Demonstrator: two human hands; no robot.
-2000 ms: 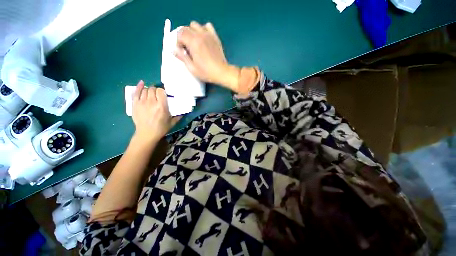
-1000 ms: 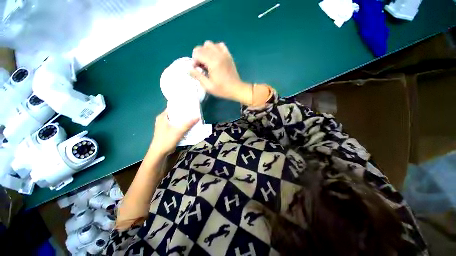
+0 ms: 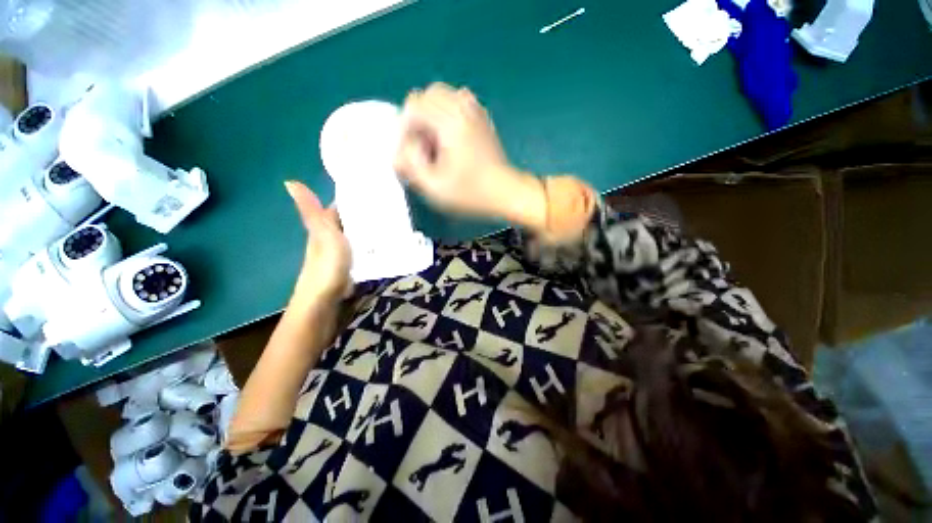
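Observation:
A white security camera (image 3: pixel 373 194) is in front of me above the green mat, its rounded head pointing away and its squared foot toward me. Its lens is not visible. My left hand (image 3: pixel 327 245) supports the camera's left side near the foot, thumb raised clear and fingers hidden behind the body. My right hand (image 3: pixel 450 153) is motion-blurred with curled fingers at the right edge of the rounded head. Whether it pinches anything cannot be told.
Several white cameras (image 3: pixel 77 296) stand at the bench's left, with more in a carton (image 3: pixel 164 439) below. A thin white stick (image 3: pixel 562 19) lies on the green mat (image 3: pixel 613 92). A blue rag (image 3: pixel 764 66), white scrap (image 3: pixel 700 29) and white part (image 3: pixel 836 29) lie far right.
The camera has turned from lying across the hands to pointing away. My left thumb has lifted off it. My right hand has shifted slightly right. The stick has come into view.

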